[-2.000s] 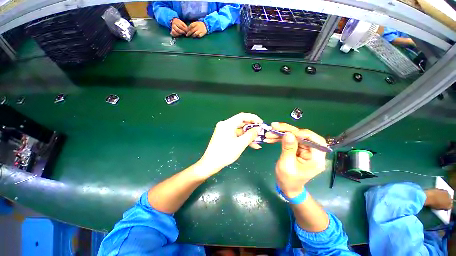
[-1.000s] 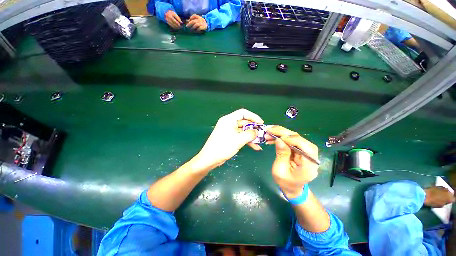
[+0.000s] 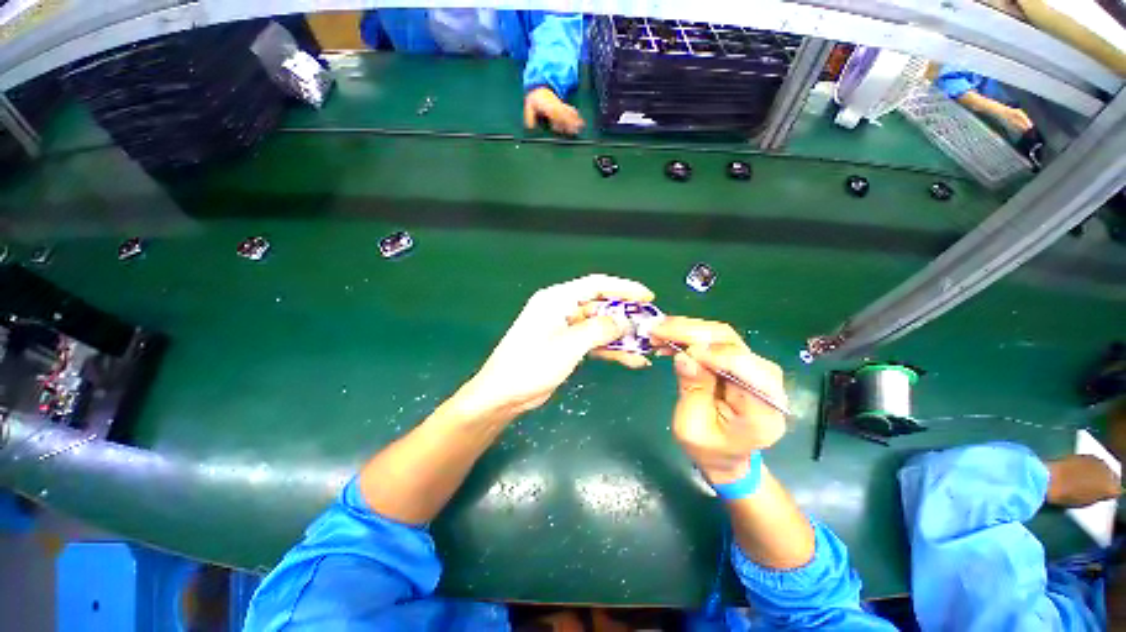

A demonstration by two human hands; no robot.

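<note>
My left hand (image 3: pixel 543 342) holds a small electronic module (image 3: pixel 633 324) between thumb and fingers, above the green surface in the middle of the view. The module is silver-white and black with a purple-blue glare. My right hand (image 3: pixel 726 401), with a blue wrist strap (image 3: pixel 741 479), holds thin tweezers (image 3: pixel 738 379) that slant down to the right. The tweezers' front end is at the module's right edge, partly hidden by my fingers, so I cannot tell if the tip touches it. Another silver-and-black module lies behind my hands.
Silver-and-black modules (image 3: pixel 395 243) lie in a row at left, dark ones (image 3: pixel 678 170) in the far row. A solder wire reel (image 3: pixel 883 398) stands at right, beside a neighbour's sleeve (image 3: pixel 975 519). An open black box is at left. A metal upright (image 3: pixel 988 253) slants at right.
The modules on the green surface have shifted left. My right hand and tweezers have moved slightly left and down. The person opposite has moved a hand out towards the black trays.
</note>
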